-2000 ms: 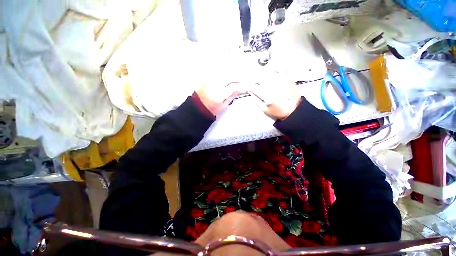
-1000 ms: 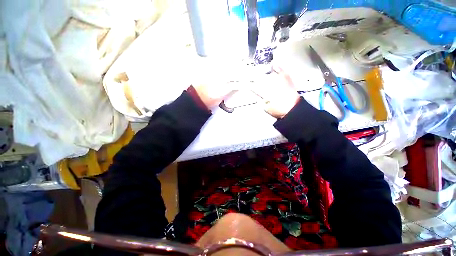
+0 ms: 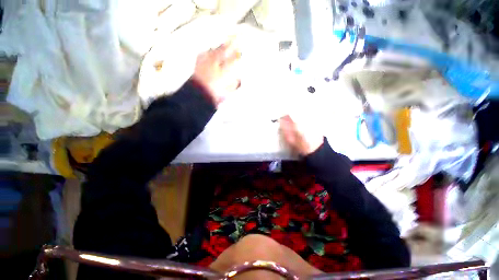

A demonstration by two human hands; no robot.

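Observation:
My left hand (image 3: 217, 68) is over the pale cloth (image 3: 172, 63) left of the sewing machine, fingers pointing up and right. Glare and blur hide whether it grips the cloth. My right hand (image 3: 295, 134) is low on the white table (image 3: 235, 139), near its front edge, partly washed out by glare; what its fingers touch cannot be told. The sewing machine (image 3: 305, 27) stands beyond my hands, blurred and overexposed, with a blue stripe to its right.
Blue-handled scissors (image 3: 370, 130) lie right of my right hand, beside a yellow-orange edge (image 3: 403, 130) and crinkled clear plastic (image 3: 440, 139). A large heap of white cloth (image 3: 71, 71) lies at the left, with shiny yellow wrapping (image 3: 82, 153) below it. Something red hangs below the table at right.
My hands were close together below the needle; they are now apart. My left hand has moved up and left, my right hand slightly down. The view has shifted and blurred.

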